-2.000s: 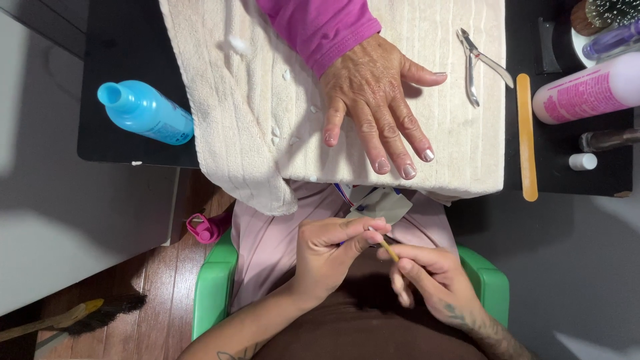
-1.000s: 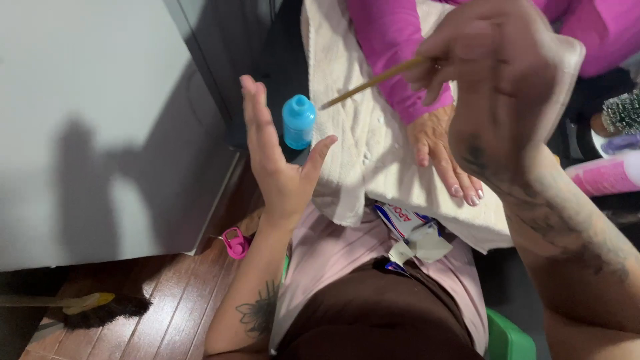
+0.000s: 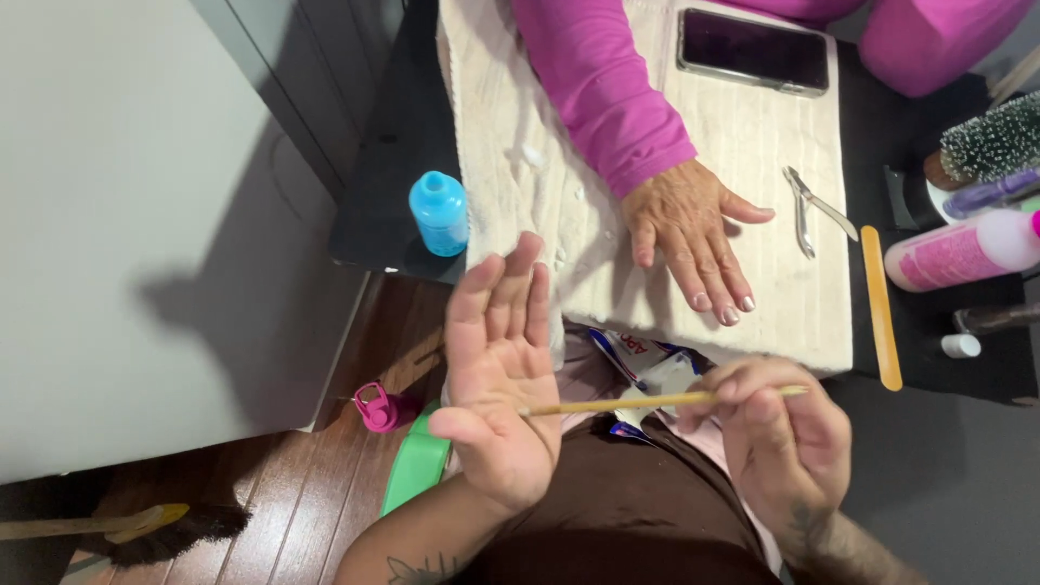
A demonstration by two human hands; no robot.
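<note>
My left hand (image 3: 508, 382) is raised palm up with its fingers extended, holding nothing. My right hand (image 3: 780, 447) pinches a thin wooden manicure stick (image 3: 626, 402), whose left tip is at my left palm; whether it touches cannot be told. Another person's hand (image 3: 691, 236) lies palm down on a cream towel (image 3: 756, 146), beyond my hands. To its right lie metal cuticle nippers (image 3: 804, 207). A yellow-orange nail file (image 3: 881, 309) rests along the towel's right edge. An opened packet of white cotton (image 3: 666, 378) is on my lap.
A blue bottle (image 3: 439, 213) stands left of the towel. A phone (image 3: 753, 50) lies at the towel's far end. At right are a pink and white bottle (image 3: 959, 252), a white cap (image 3: 961, 346) and a bristled brush (image 3: 995, 138). A broom (image 3: 179, 532) and pink object (image 3: 378, 408) are at lower left.
The stick was between both hands, then was raised in my right hand; now it is lowered across to my left palm. My left hand has opened. The view has shifted.
</note>
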